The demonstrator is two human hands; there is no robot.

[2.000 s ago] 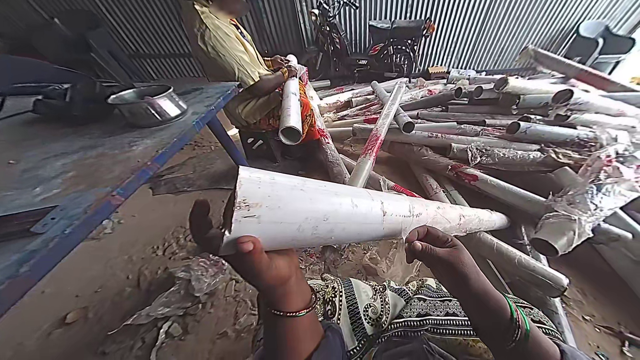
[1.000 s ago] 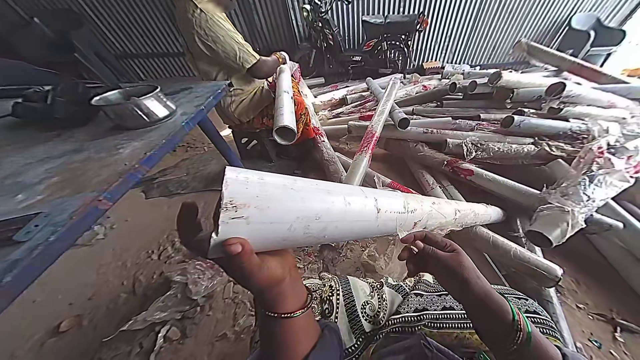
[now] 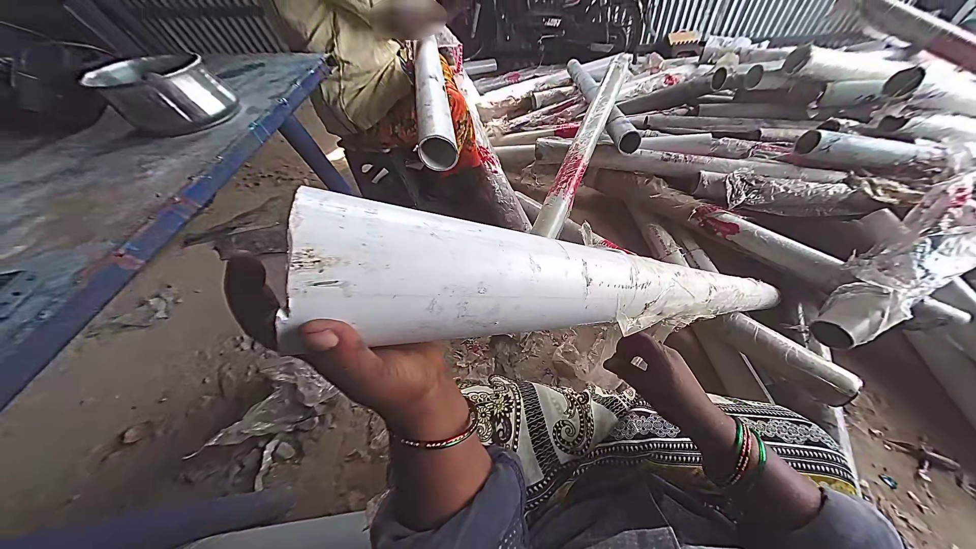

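A long white plastic pipe [image 3: 457, 274] lies across the view above my lap, its near end at the left and its far end at the right. My left hand [image 3: 366, 358] grips that near end from below, thumb on the front, fingers behind. Torn clear plastic film [image 3: 656, 309] clings to the underside of the pipe's far half. Just below the film, my right hand [image 3: 648, 370] has its fingers curled, with thumb and fingertips together at the film's edge; whether they pinch it is hard to tell. Patterned cloth [image 3: 579, 427] covers my lap.
At left stands a blue-edged metal table [image 3: 175, 206] with a steel pot [image 3: 164, 91]. Ahead, a seated person [image 3: 343, 69] holds another pipe [image 3: 436, 107]. A heap of film-wrapped pipes [image 3: 770, 229] fills the right side. Scraps of plastic film [image 3: 282, 404] litter the dirt floor.
The view has tilted and shifted somewhat. My left hand still grips the pipe's near end, and my right hand stays under its film-covered part.
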